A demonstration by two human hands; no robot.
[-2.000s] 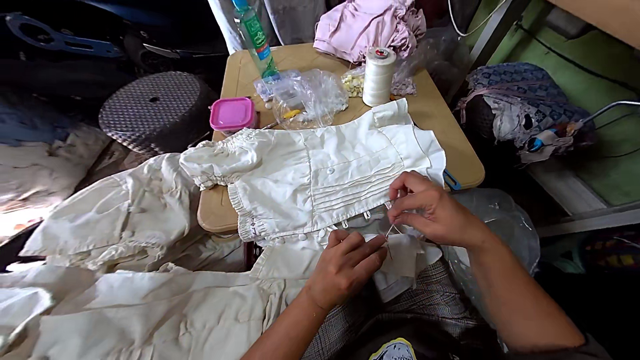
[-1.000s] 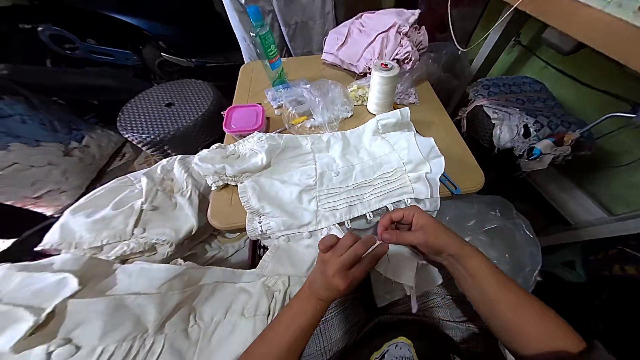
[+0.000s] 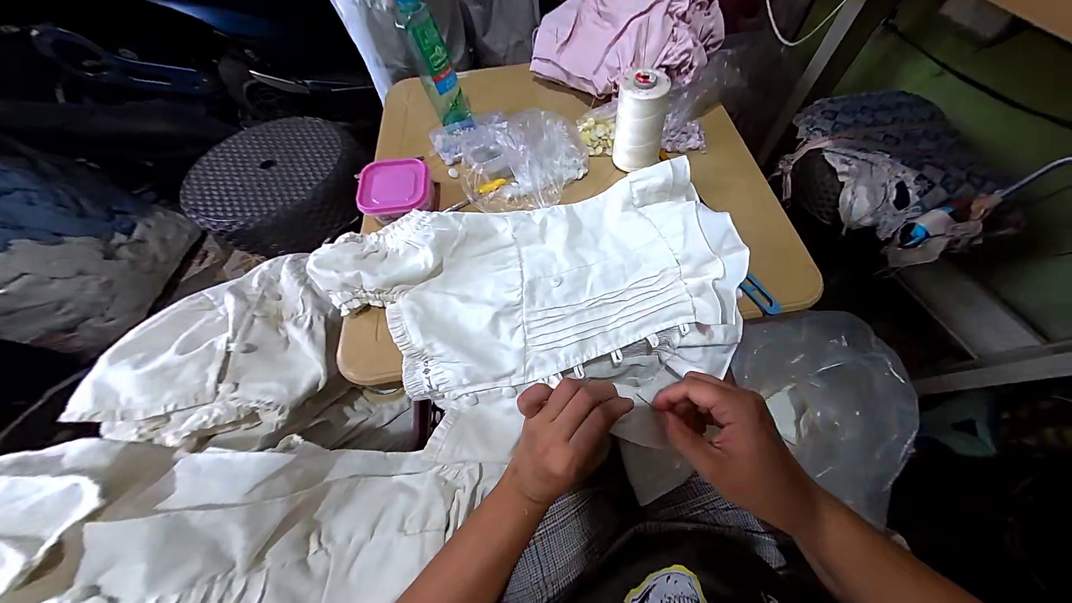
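A white blouse (image 3: pixel 477 285) with pleats, ruffles and button loops lies across the front of a small tan table. My left hand (image 3: pixel 569 427) is closed on the blouse's lower edge, just below the loops. To its right, my right hand (image 3: pixel 720 427) pinches something thin and dark, perhaps a needle, between thumb and fingertips; the fabric edge lies between the two hands. A cone of white thread (image 3: pixel 641 121) stands at the table's back. More white garments (image 3: pixel 251 528) spread over the left and front.
On the tan table (image 3: pixel 754 226) are a pink-lidded container (image 3: pixel 394 186), a green bottle (image 3: pixel 435 67), clear plastic bags (image 3: pixel 536 155), pink cloth (image 3: pixel 624 38) and a blue tool (image 3: pixel 760 295). A round dark stool (image 3: pixel 272 180) stands left; a large plastic bag (image 3: pixel 829 394) lies right.
My hands, close together one second ago, are now farther apart, the right one having moved away to the right. The blouse lies much as before.
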